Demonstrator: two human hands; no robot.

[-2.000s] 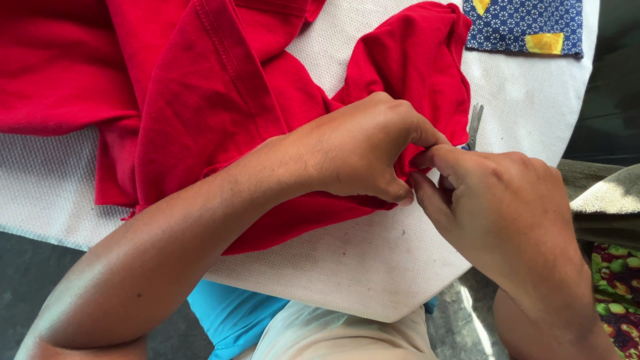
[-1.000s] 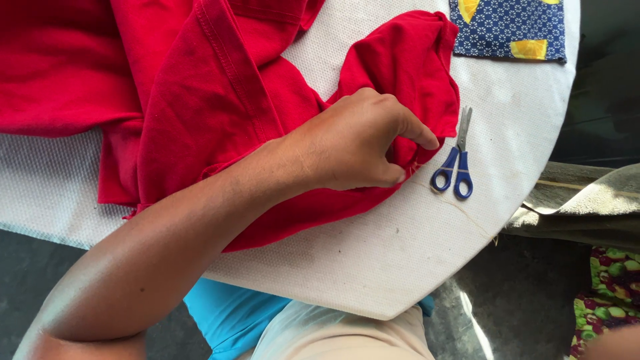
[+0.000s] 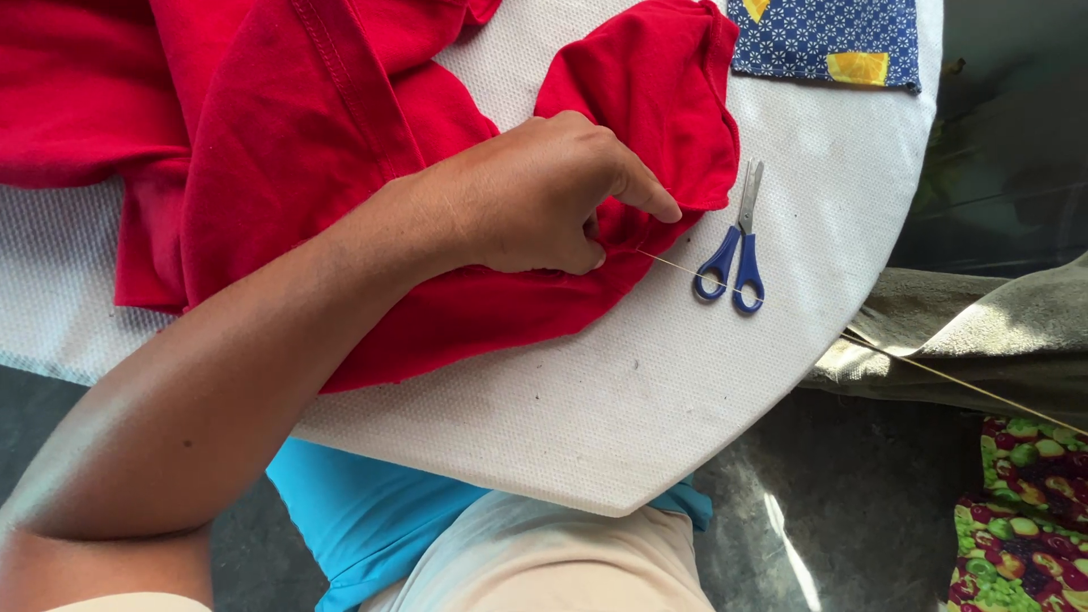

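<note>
Red fabric (image 3: 255,153) lies in folds over the white textured tabletop cover. My left hand (image 3: 561,195) rests on its right part, holding the cloth down, with thumb and forefinger a little apart. A pale thread (image 3: 667,262) runs from the cloth beside the fingertips to the right, across the handles of blue-handled scissors (image 3: 738,242). The scissors lie just right of the red fabric, blades pointing up the view. A pale strand also runs from the table's edge toward the right border. My right hand is out of view.
The white tabletop (image 3: 578,408) has a rounded right edge. A blue patterned cloth with citrus prints (image 3: 820,42) lies at the top right. Olive-coloured fabric (image 3: 1011,327) hangs beyond the edge, with fruit-print fabric (image 3: 1024,518) below it.
My right hand was at the cloth beside my left two seconds ago; it has moved away and out of view, uncovering the scissors. My left hand has stayed on the red fabric.
</note>
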